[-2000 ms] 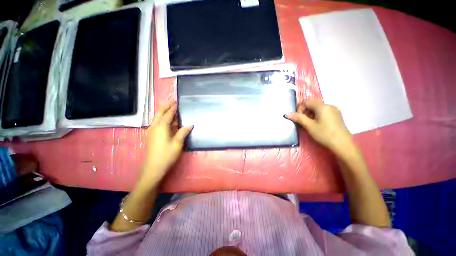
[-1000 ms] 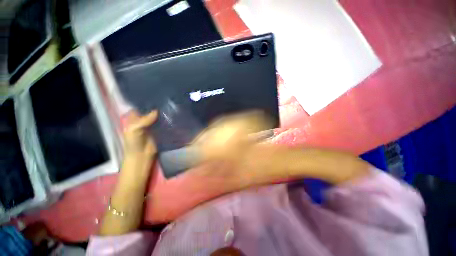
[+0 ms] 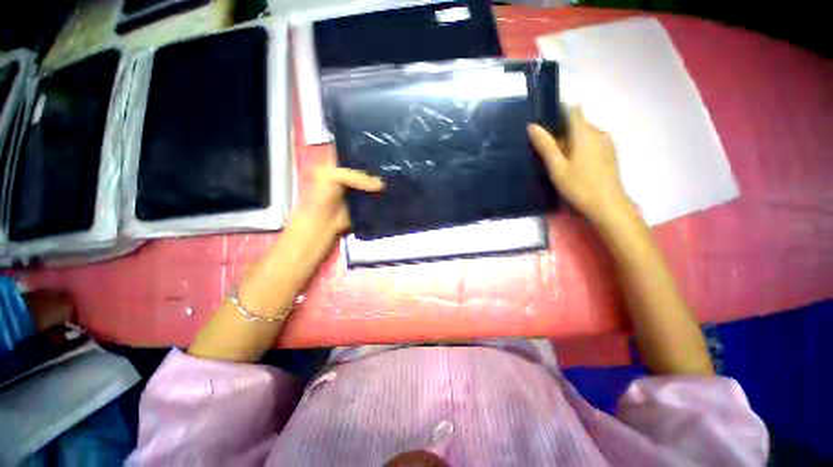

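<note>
A tablet (image 3: 438, 164) with a glossy black face and wrinkled glare, as from clear film, is in my two hands. My left hand (image 3: 340, 196) holds its left edge with the thumb on the face. My right hand (image 3: 577, 164) grips its right edge. Under its near edge shows another flat tablet (image 3: 457, 244), reflecting pale light, on the pink-red sheeting (image 3: 438, 310). Behind it lies a dark tablet (image 3: 402, 35) with a small white label on a white sleeve (image 3: 311, 100).
Sleeved tablets (image 3: 205, 123) lie in stacks at the left. A white sheet (image 3: 667, 119) lies at the right. A person's blue sleeve (image 3: 13, 315) and a white-edged unit (image 3: 68, 397) show at the lower left. Blue bins (image 3: 785, 383) are at the lower right.
The tablet back with cameras and logo is no longer in view; a black glossy face is now held up over another tablet. My right hand has moved from its near edge to the right edge.
</note>
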